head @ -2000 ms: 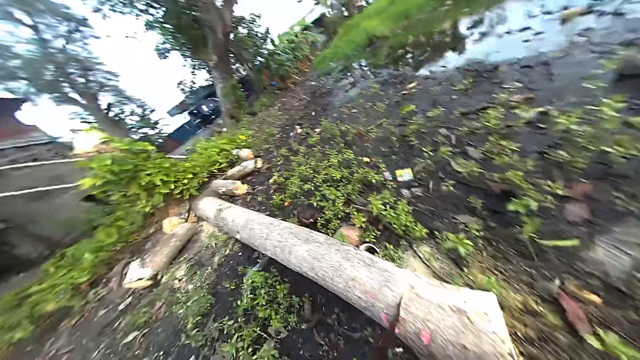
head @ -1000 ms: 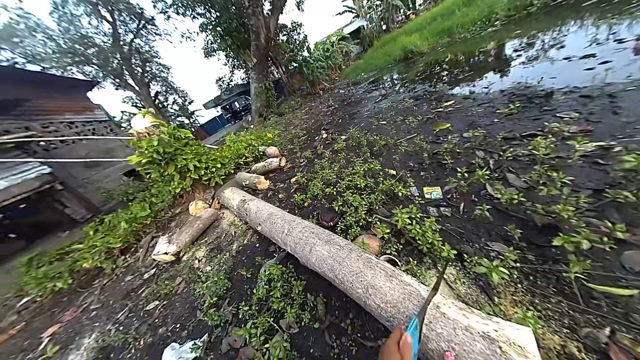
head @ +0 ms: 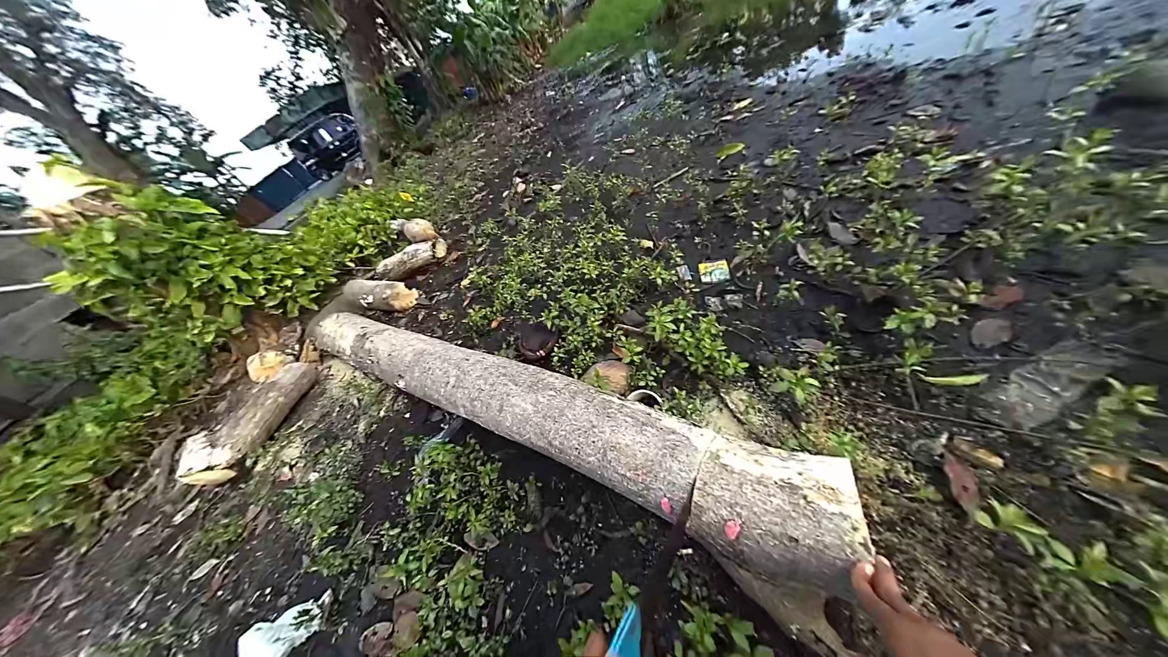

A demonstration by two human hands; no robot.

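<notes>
A long, pale-barked log (head: 511, 392) lies diagonally on the ground, with a narrow cut across it near its close end and two pink marks beside the cut. A blue-handled cutting tool (head: 627, 631) with a long dark blade reaches up to the cut, its blade blurred; whether it is a saw cannot be told. At the bottom edge, a small part of my left hand (head: 595, 644) shows against the blue handle; the rest is out of frame. The fingers of my right hand (head: 890, 602) rest on the log's near cut end.
Short cut logs (head: 251, 420) lie beside the far end, near leafy green plants (head: 201, 255). A white plastic bag (head: 285, 630) is at the bottom left. Low weeds and dark, muddy ground flank the log, with water (head: 949, 32) at the top right.
The blade, raised above the log one second ago, is now down at the cut on the log's near side. My right hand has come into view at the log's end.
</notes>
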